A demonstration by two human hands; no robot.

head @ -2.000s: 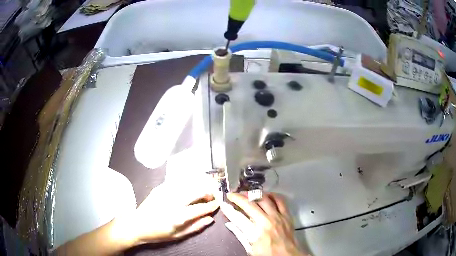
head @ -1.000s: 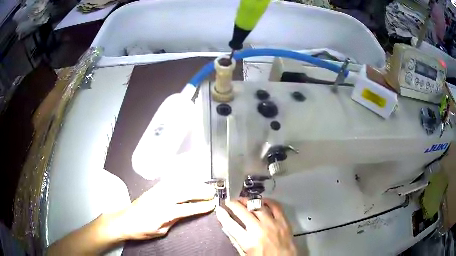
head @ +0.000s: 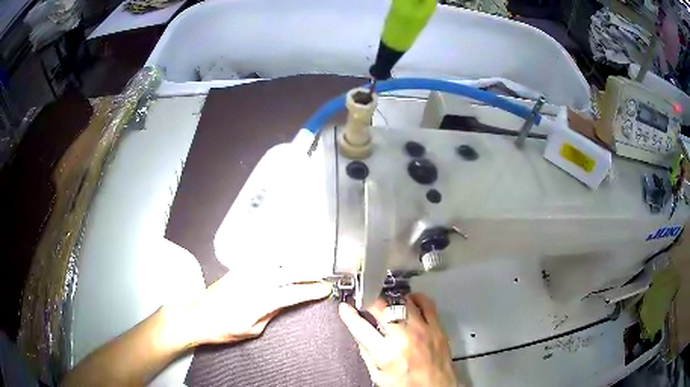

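A dark brown garment panel (head: 284, 351) lies on the white table and runs beneath the lamp and the presser foot. My left hand (head: 242, 306) lies flat on it left of the presser foot (head: 344, 289), fingers extended, partly washed out by glare. My right hand (head: 401, 340) rests right of the foot, its fingertips close to it and partly behind the tension dial (head: 433, 249) and the lower knob. Neither hand visibly pinches the cloth. Glare hides whether a pale piece lies under my left hand.
The white sewing machine head (head: 499, 196) fills the right. The lamp (head: 265, 204) hangs over the panel. A yellow-green screwdriver (head: 405, 30) stands in a beige post (head: 357, 125). Dark stacked panels (head: 38, 174) and plastic-wrapped cardboard (head: 91, 204) are at left. A control panel (head: 643, 121) is at right.
The brown panel has shifted away from me, its far edge showing farther back. The view has shifted slightly. My left hand has flattened beside the foot; my right hand stays near it.
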